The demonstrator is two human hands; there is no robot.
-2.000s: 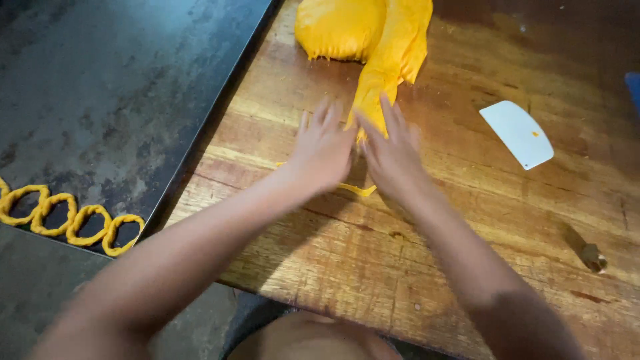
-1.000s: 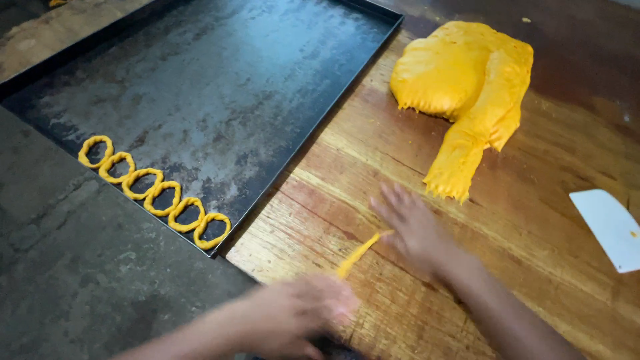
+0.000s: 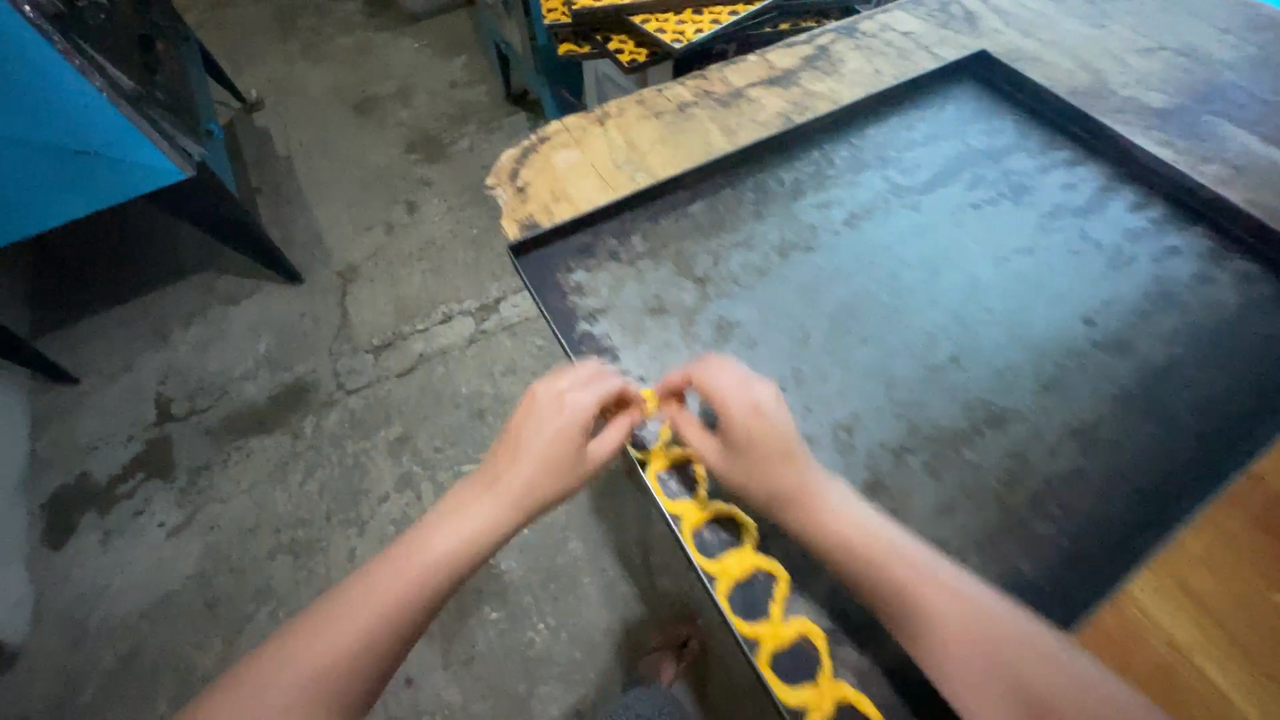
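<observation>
A ring of yellow dough (image 3: 649, 403) is pinched between the fingertips of both my hands, at the near left edge of a dark metal baking tray (image 3: 900, 290). My left hand (image 3: 570, 425) grips its left side and my right hand (image 3: 735, 425) its right side; the fingers cover part of it. Below my hands a row of yellow dough rings (image 3: 752, 590) lies along the tray's rim, each touching its neighbour. The row runs out of view at the bottom.
The tray rests on a wooden table (image 3: 600, 150) with a rough, rounded corner. Beyond it, trays of yellow dough pieces (image 3: 690, 22) are stacked. On the left, a blue metal piece of equipment (image 3: 80, 130) stands on dark legs over the concrete floor (image 3: 400, 420).
Both hands have moved from the wooden table to the end of the ring row on the tray. The dough strip seen at my hands earlier is not on view as a strip. The view has swung left.
</observation>
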